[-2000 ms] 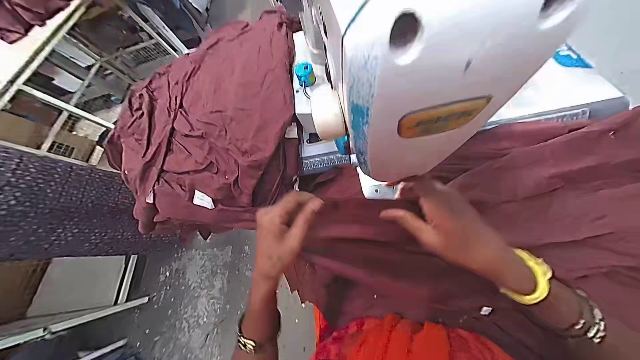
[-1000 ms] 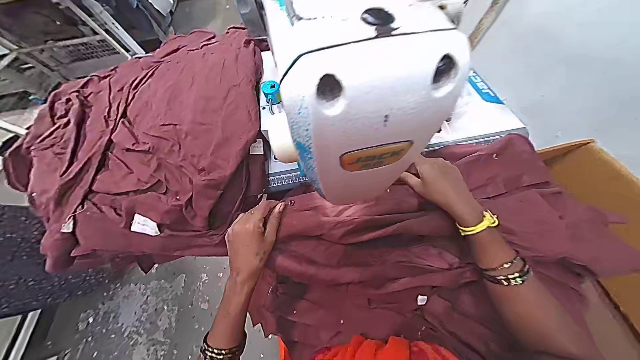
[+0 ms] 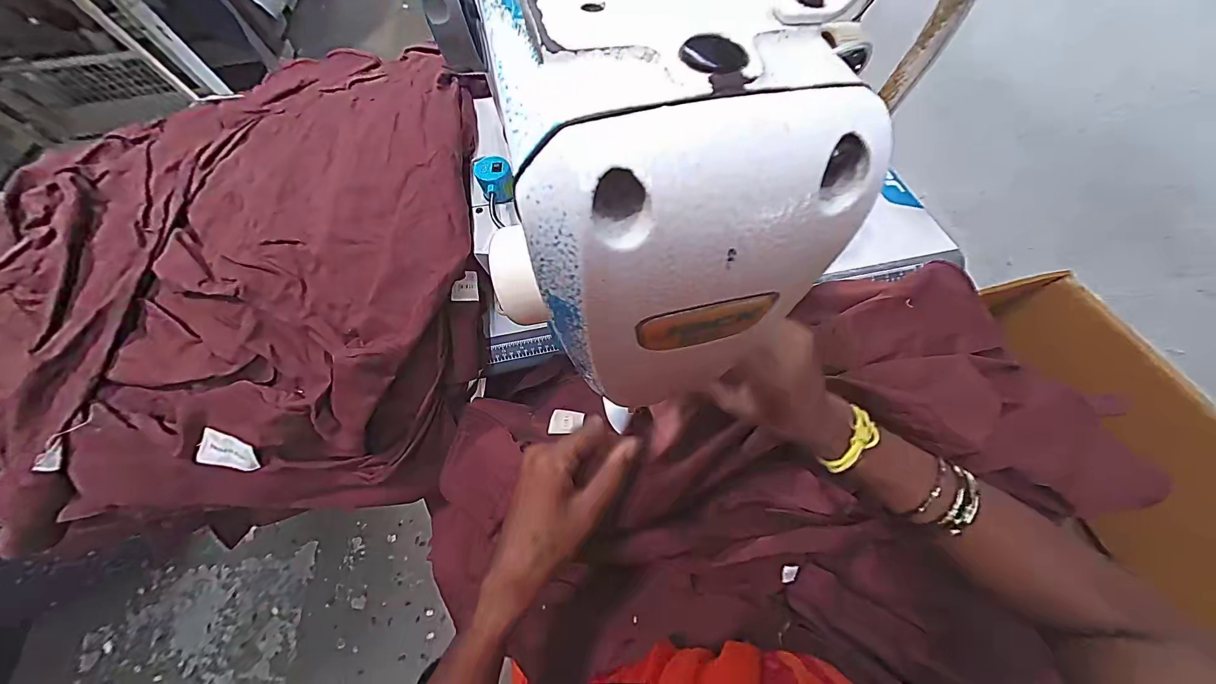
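The white head of an industrial sewing machine [image 3: 703, 228] stands in front of me, above a maroon cloth garment [image 3: 855, 560] that spreads toward my lap. My left hand [image 3: 565, 494] lies on the cloth just below the machine head, thumb and fingers close together, pinching the cloth near the needle area. My right hand [image 3: 774, 380] is blurred and partly behind the lower edge of the head; its fingertips are at the cloth, and its grip cannot be made out. A small white label [image 3: 566, 422] shows on the cloth beside my left hand.
A large pile of maroon garments [image 3: 285, 285] with white tags lies at left, beside the machine. A cardboard box [image 3: 1121, 380] stands at right, with cloth hanging over it. A blue-capped part [image 3: 493, 177] sits on the machine bed. Grey floor [image 3: 256, 608] shows at lower left.
The small white label near the needle area shows now, where the frame from a second ago does not show it. The view has shifted since the first frame, and the cardboard box has come into sight.
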